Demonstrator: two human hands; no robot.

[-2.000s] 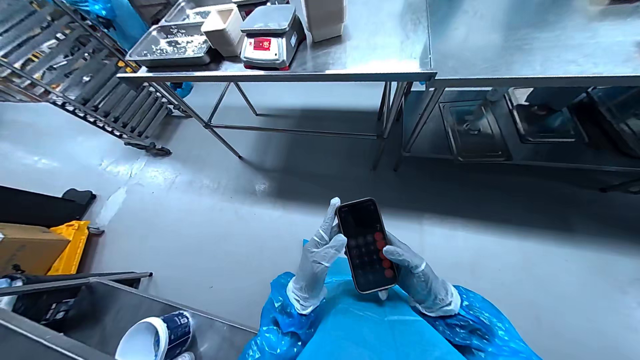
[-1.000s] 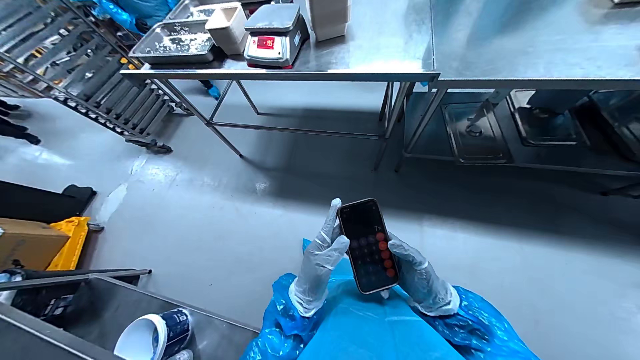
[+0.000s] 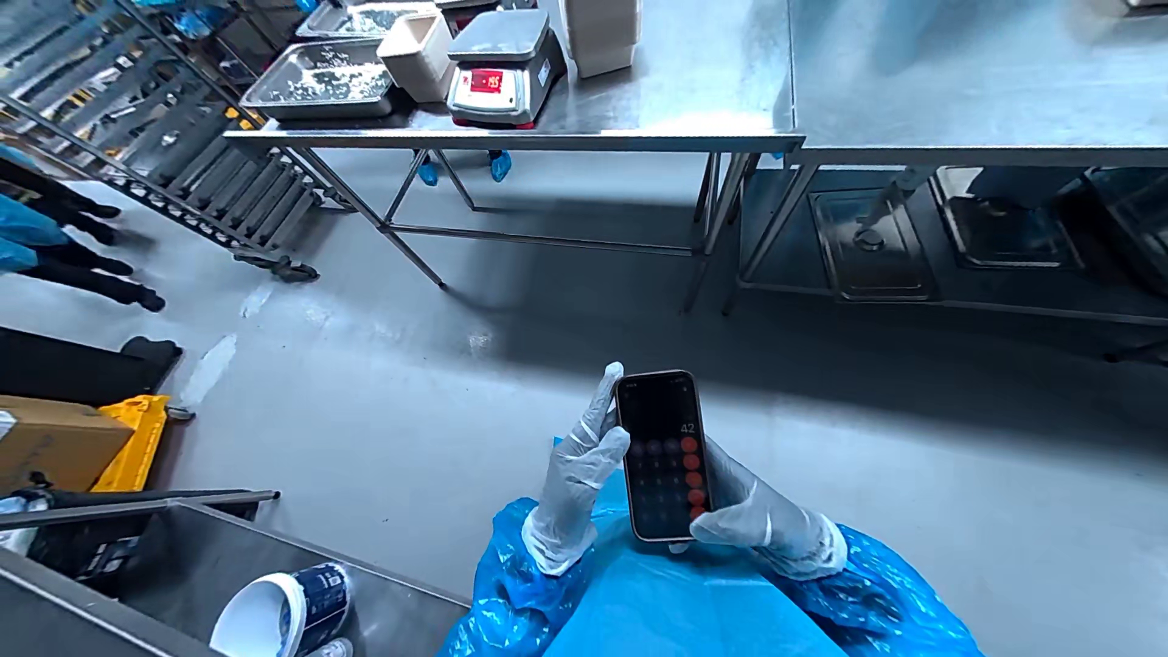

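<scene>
A smartphone (image 3: 664, 456) with a calculator on its dark screen is held upright in front of my blue apron. My left hand (image 3: 577, 474), in a whitish glove, grips its left edge, thumb against the side. Around the lower right edge is my right hand (image 3: 762, 516), gloved alike, its thumb at the phone's bottom right corner. The fingers behind the phone are mostly hidden. Blue plastic sleeves cover both forearms.
A steel table (image 3: 693, 100) ahead bears a digital scale (image 3: 500, 78), plastic containers and metal trays (image 3: 319, 82). A wheeled rack (image 3: 182, 146) stands far left, people's legs (image 3: 68, 237) beside it. Lower left, a white tub (image 3: 292, 607) lies in a steel trough. Lidded pans (image 3: 871, 246) rest on the right undershelf.
My right thumb has moved down to the phone's lower right corner. More of people's legs now shows at the left. The phone stays held in both hands.
</scene>
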